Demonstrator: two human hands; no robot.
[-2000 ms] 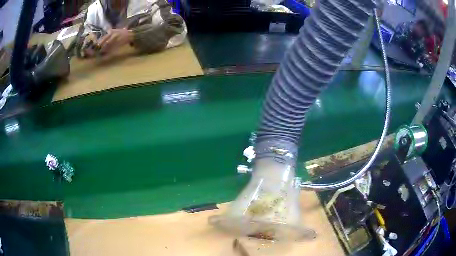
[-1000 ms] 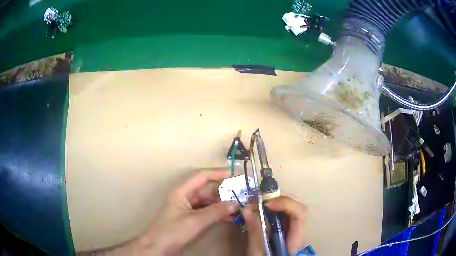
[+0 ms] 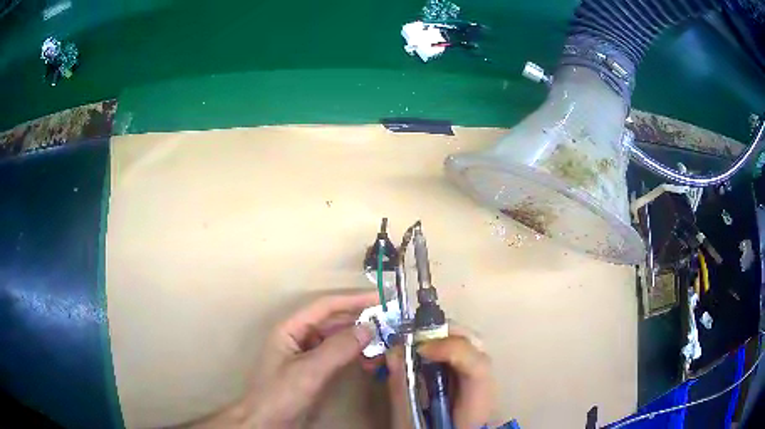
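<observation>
My left hand (image 3: pixel 306 356) pinches a small white plastic piece (image 3: pixel 373 329) low in the middle of the view. A black plug pin part (image 3: pixel 382 254) sits just beyond it, joined by a green lead wire (image 3: pixel 381 281). My right hand (image 3: pixel 457 369) holds the soldering iron (image 3: pixel 424 281), its barrel pointing away from me. A thin solder feed tube (image 3: pixel 408 293) runs along the iron's left side and ends near its tip. The tip is right of the black part, apart from the white piece. The fingers partly hide the white piece.
The cloudy fume hood (image 3: pixel 549 167) hangs right of the hands. Beyond the tan paper (image 3: pixel 210 251) runs the green conveyor belt (image 3: pixel 252 92), carrying a white piece with a board (image 3: pixel 424 40) and another small assembly (image 3: pixel 60 59). A small tray (image 3: pixel 660 292) and yellow-handled tool (image 3: pixel 703 272) are at right.
Both hands, with white piece and iron, appear slightly further left. The assemblies on the belt have shifted left. Since the oldest frame the view has tilted down, bringing the hands into the picture.
</observation>
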